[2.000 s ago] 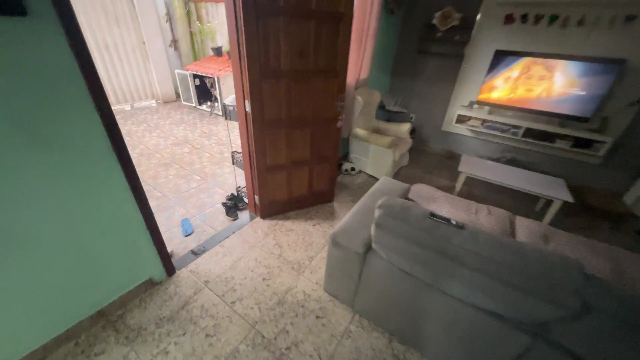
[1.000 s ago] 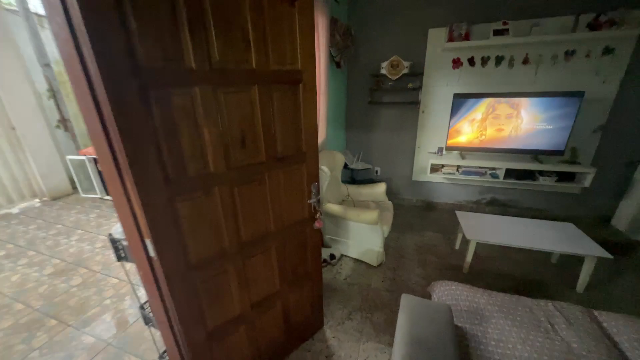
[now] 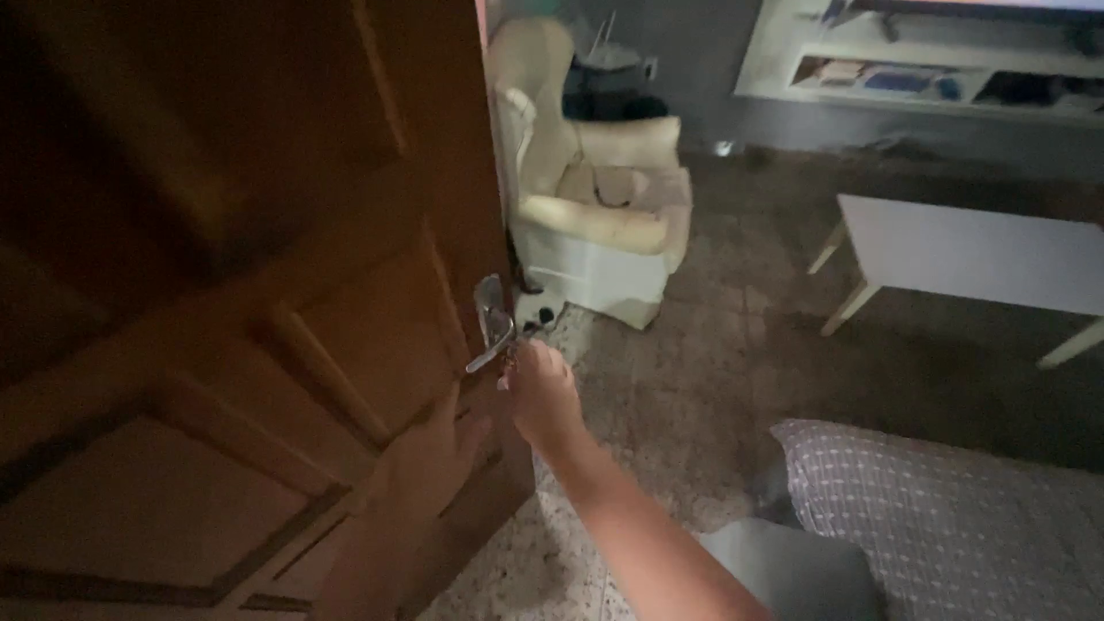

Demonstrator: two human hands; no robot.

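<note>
The brown panelled wooden door [image 3: 345, 345] fills the left side of the view, with a metal lever handle [image 3: 490, 349] and its plate near the door's edge. My right hand [image 3: 543, 388] is at that edge, just right of and below the handle, its fingers closed around small keys [image 3: 511, 362] that hang at the lock. The fingertips are partly hidden. My left hand [image 3: 431, 457] is lower and to the left, blurred and dim against the door face, fingers apart, with nothing seen in it.
Beyond the door's edge stands a cream armchair [image 3: 595, 224] with a ball [image 3: 539, 315] beside it. A white low table [image 3: 975, 250] is at the right, below a wall-mounted TV unit [image 3: 862, 99]. A sofa's grey arm [image 3: 785, 569] and patterned cover [image 3: 940, 509] are at lower right.
Both hands have come into view at the door; neither shows in the earlier frames. The view has moved closer to the door and tilted down.
</note>
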